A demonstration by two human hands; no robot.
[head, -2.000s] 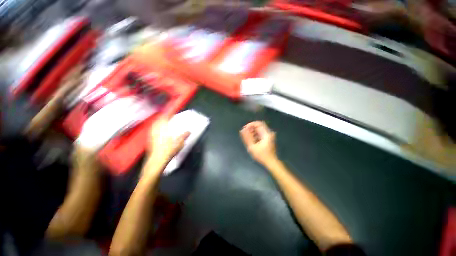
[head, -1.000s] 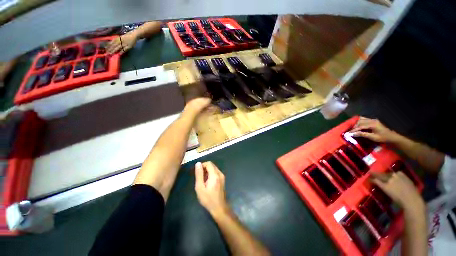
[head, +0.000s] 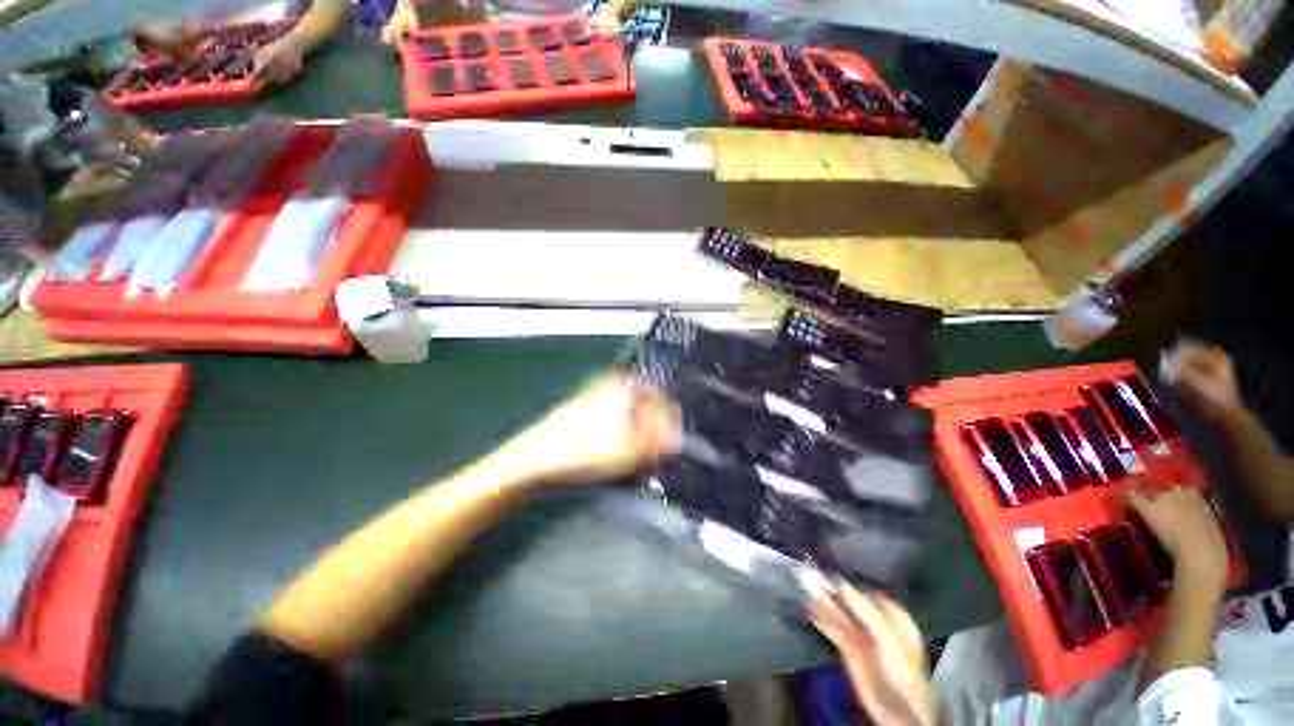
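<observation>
A clear blister tray of open black flip phones (head: pixel 795 440) is tilted and blurred above the dark green mat, in front of the pale strip. Number keys show on some phones, and white glare covers parts of the tray. My left hand (head: pixel 625 426) holds the tray's left edge. My right hand (head: pixel 873 645) is at its near right edge, fingers on the rim, blurred and partly cut off by the bottom of the picture.
A red foam tray of closed phones (head: pixel 979 525) is at right, with another person's hands over it. More red trays stand at left (head: pixel 121 511) and far left with bagged phones (head: pixel 341 319). White bottles (head: pixel 390 324) stand at the mat's far edge. Workers' hands show across the line.
The phones that lay on the wooden board are now off it, held over the mat. My left hand has come back with them, and my right hand has joined. The view has shifted.
</observation>
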